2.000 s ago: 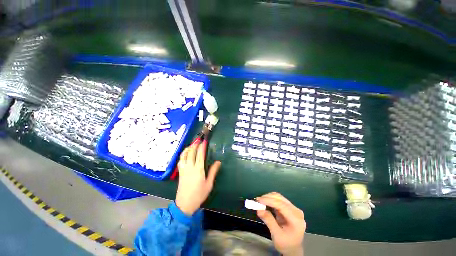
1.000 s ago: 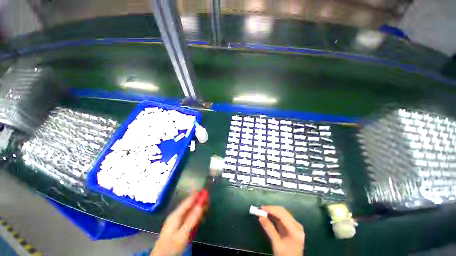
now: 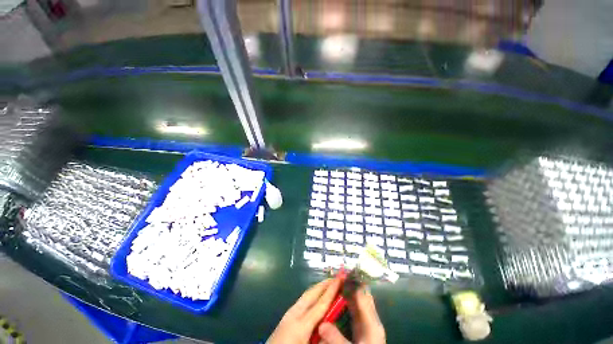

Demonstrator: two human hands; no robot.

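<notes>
The red-handled pliers (image 3: 332, 313) are at the front centre, with their pale wrapped jaws (image 3: 372, 261) over the front edge of the central blister tray (image 3: 300, 250). My left hand (image 3: 302, 318) is closed on the handles from the left. My right hand (image 3: 368, 318) closes on the handles from the right, its thumb on the red grip. A small white unit (image 3: 392, 276) shows at the right side of the jaws; the jaws' exact grip on it is blurred. The lower parts of both hands are cut off by the bottom edge.
A blue bin (image 3: 115, 263) of jumbled white parts is left of centre, with a white bottle (image 3: 273, 195) beside it. Filled trays (image 3: 84, 215) lie further left, and stacked trays (image 3: 527, 222) stand right. A padded mallet head (image 3: 471, 314) is front right. A metal upright (image 3: 235, 80) stands behind.
My left hand has brought the pliers right and my right hand has joined it on the handles. The white unit has gone from my right fingertips to the jaws. The view has shifted.
</notes>
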